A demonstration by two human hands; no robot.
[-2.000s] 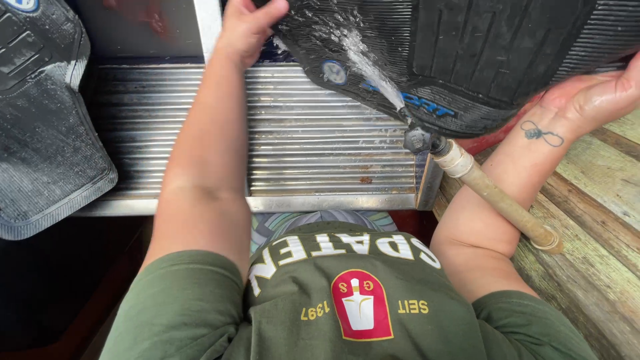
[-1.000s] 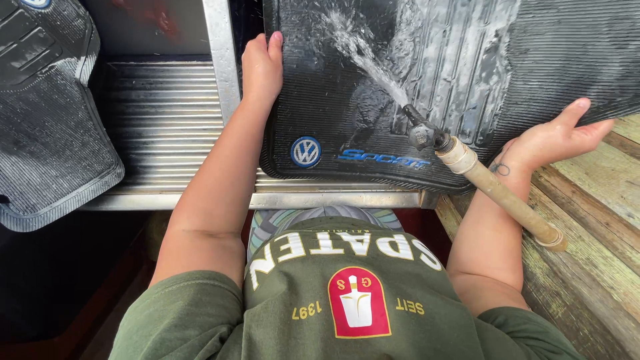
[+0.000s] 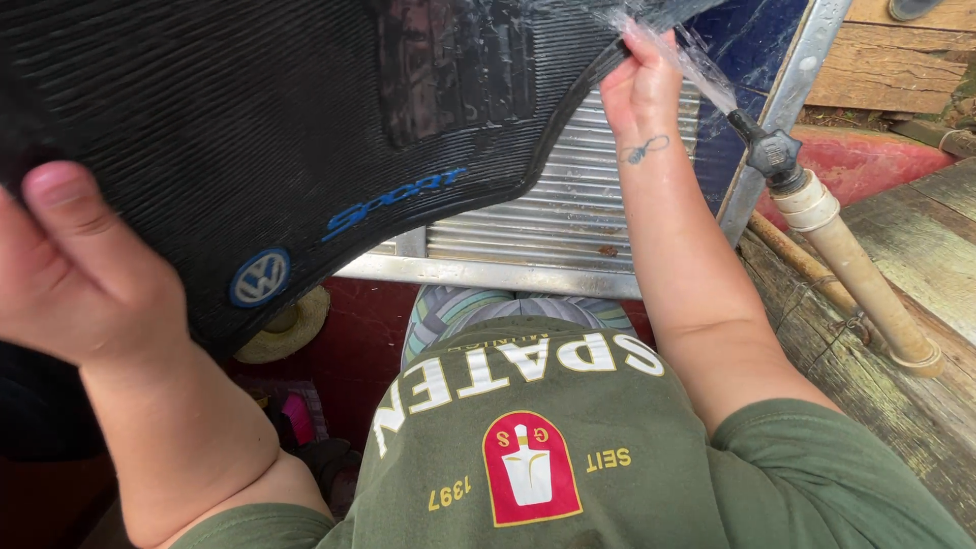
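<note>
A black ribbed rubber car floor mat (image 3: 305,130) with a blue-ringed emblem and blue lettering is held up, tilted, over a ridged metal washboard surface (image 3: 579,198). My left hand (image 3: 91,267) grips its left edge, thumb on top. My right hand (image 3: 644,80) pinches the mat's right edge near the water. From a black plastic tap (image 3: 774,156) on a beige pipe (image 3: 862,267), water sprays up and left toward my right hand and the mat. The mat's far edge lies outside the view.
A metal frame edge (image 3: 534,276) borders the ridged surface in front of my body. Weathered wooden planks (image 3: 831,366) and a red curved surface (image 3: 862,164) lie at the right. A straw hat (image 3: 293,328) and a pink-bristled brush (image 3: 297,418) are below at left.
The mat has moved left and is lifted and tilted, where it lay flatter under the water before. My right hand, open beside the mat a second ago, now grips its edge. The view has shifted right.
</note>
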